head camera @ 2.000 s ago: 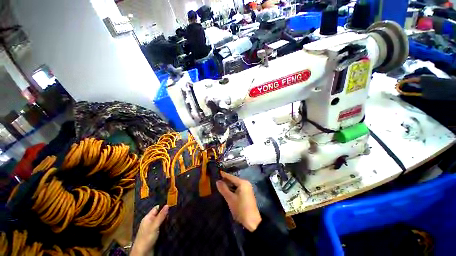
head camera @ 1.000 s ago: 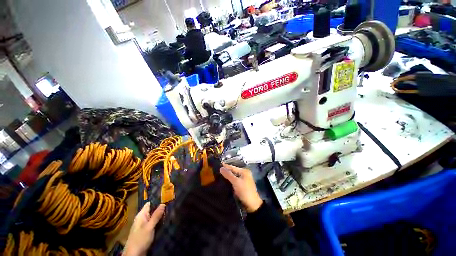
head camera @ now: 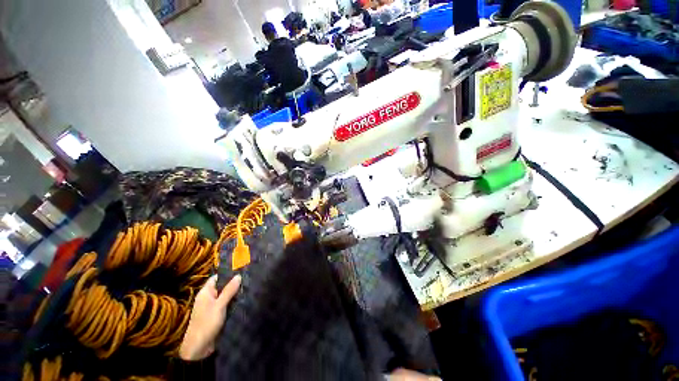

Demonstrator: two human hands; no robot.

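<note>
A dark checked bag panel (head camera: 275, 298) hangs in front of me, its upper edge at the needle area of the white sewing machine (head camera: 402, 134). Orange handle tabs (head camera: 240, 257) lie on its upper part, one close to the needle. My left hand (head camera: 207, 316) holds the panel's left edge, thumb on top, below the left tab. My right hand (head camera: 409, 375) is cut off by the bottom edge, near the panel's lower right part; its fingers and grip cannot be made out.
Bundles of orange loops (head camera: 112, 305) are piled at the left, with camouflage-like fabric (head camera: 186, 190) behind. A blue crate (head camera: 506, 320) with dark pieces stands at the lower right. The worn white table (head camera: 588, 164) carries the machine. A person (head camera: 281, 63) sits in the background.
My right hand has moved from beside the needle down to the bottom edge. The panel's upper edge has moved up towards the needle. My left hand still holds the left edge.
</note>
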